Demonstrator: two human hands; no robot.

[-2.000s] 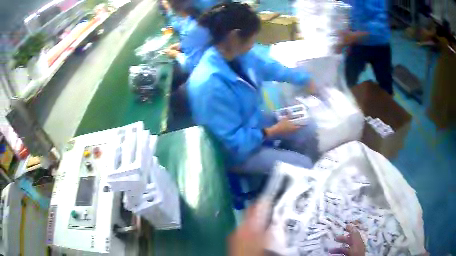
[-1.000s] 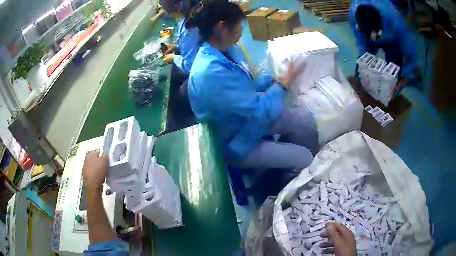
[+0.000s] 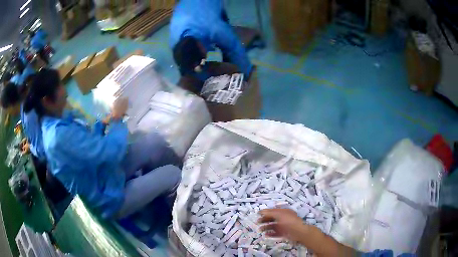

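A large white woven sack (image 3: 296,135) stands open in front of me, its rim rolled. It holds many small white strips of waste (image 3: 236,193). My right hand (image 3: 283,224) is over the strips, palm down, fingers a little apart, with nothing seen in it. Whether the fingertips touch the strips is unclear. My left hand is not in view. A stack of white inserts (image 3: 32,243) shows at the lower left edge on the green bench, cut off by the picture's edge.
A seated person (image 3: 85,155) in blue is left of the sack beside a tall white pile (image 3: 130,83). Another person (image 3: 211,30) bends over an open brown carton (image 3: 241,105) holding white inserts. Plastic-wrapped white bundles (image 3: 402,211) stand right of the sack, near a red object (image 3: 440,152).
The view has swung right. My left hand, last seen at the insert stack, has left the picture. The bending person's inserts are now down in the carton. My right hand stays over the sack.
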